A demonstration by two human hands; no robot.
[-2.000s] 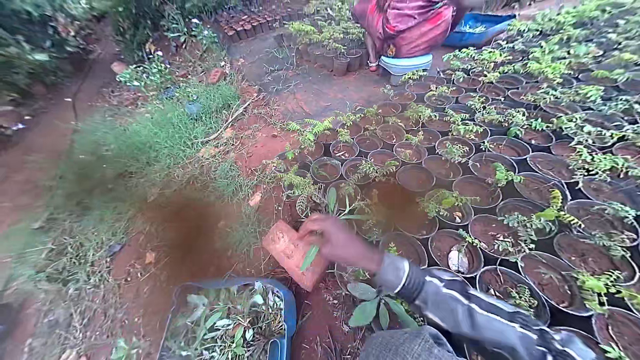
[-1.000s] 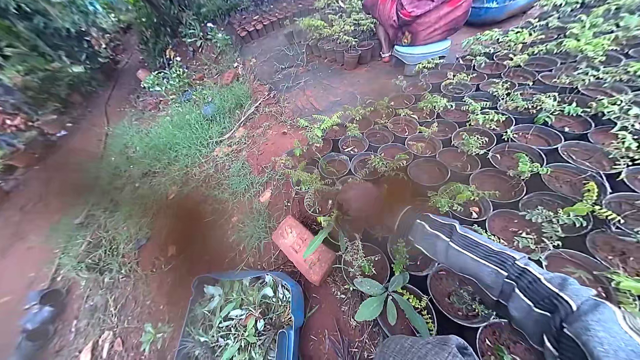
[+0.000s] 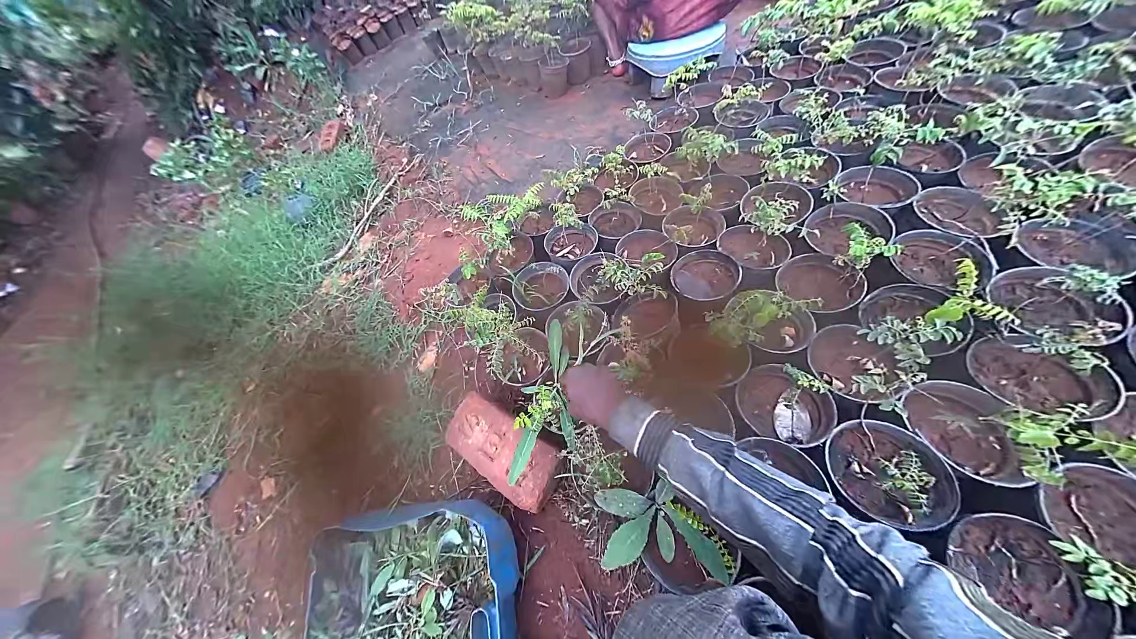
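Observation:
My right hand (image 3: 593, 393), in a grey sleeve with white stripes, is at the near left edge of the potted seedlings. Its fingers are at the stem of a leafy green plant (image 3: 557, 390); blur hides how they close. Under the plant's lower leaves lies a red clay brick (image 3: 497, 448) on the soil. A blue plastic container (image 3: 504, 559) holding cut leaves and plants stands below the brick. Nearer to me, a broad-leaved plant (image 3: 628, 532) rises beside the pots. My left hand is out of the frame.
Many black pots of soil with seedlings (image 3: 816, 284) fill the right side. A person sits on a light blue plastic stool (image 3: 679, 49) at the top. Other potted plants (image 3: 552, 71) stand near them. Grass (image 3: 284, 231) and a dirt path (image 3: 115, 195) lie left.
My right hand was over the brick two seconds ago. It has moved off the brick to the right, to the plant beside it.

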